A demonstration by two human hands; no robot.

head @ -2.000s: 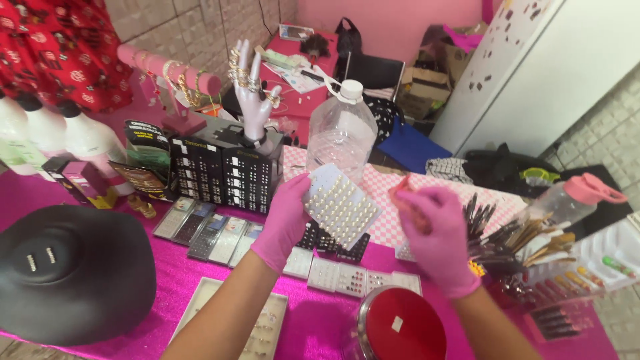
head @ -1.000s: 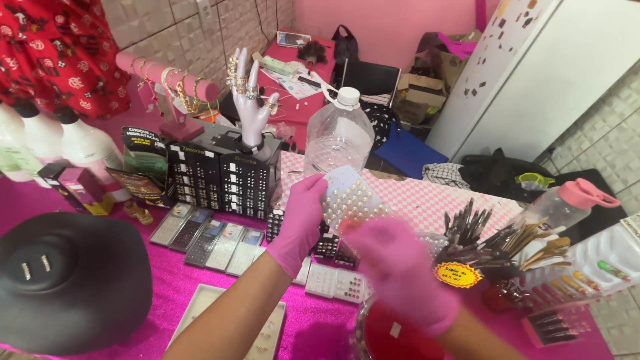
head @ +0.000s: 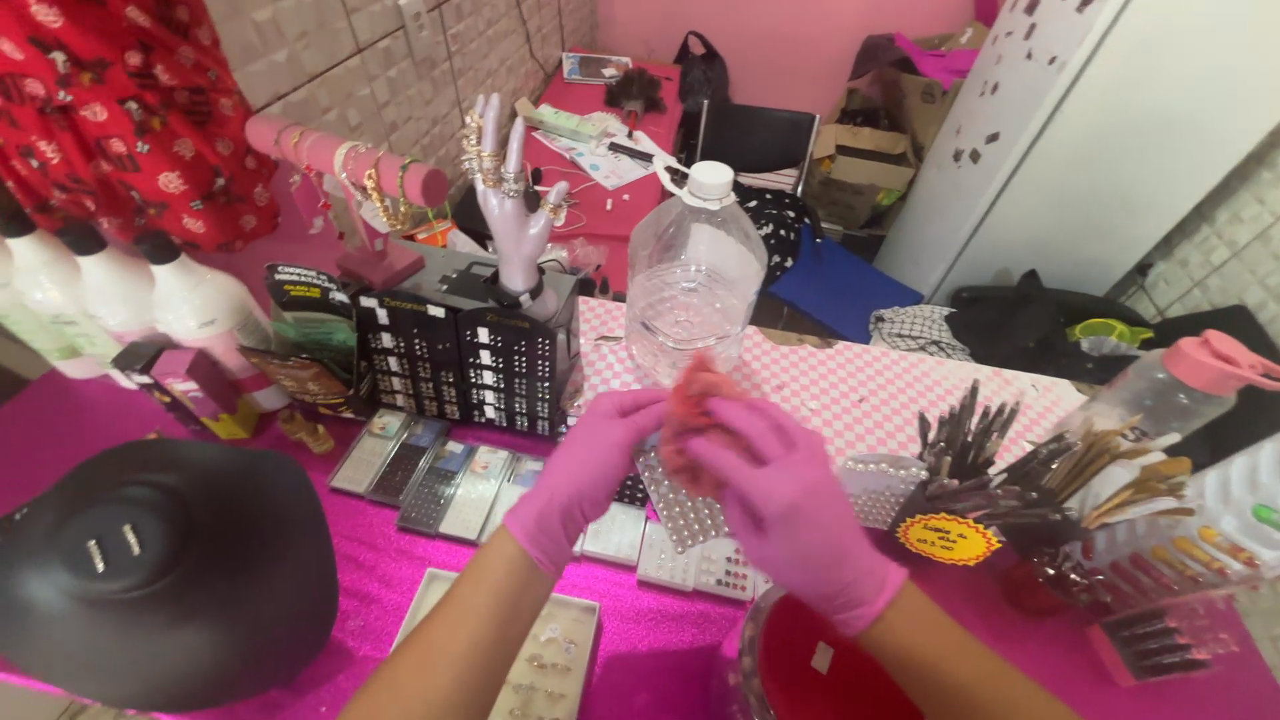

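Both hands wear pink gloves. My left hand grips the upper part of a card of pearl stud earrings, which hangs tilted over the display table. In my right hand is a crumpled red cloth, lying against the top of the card and partly covering it. Beneath the hands are flat boxes of small earrings in a row. A red round lid is below my right wrist, and a tray of rings sits beside my left forearm.
Behind the hands stands a large clear plastic jug. Left are black earring display stands, a mannequin hand with rings and a black necklace bust. Cosmetic pencils and a pink-lidded bottle are at the right.
The red cloth in my right hand has come from beside the earring card onto its upper part. The card hangs lower than two seconds ago.
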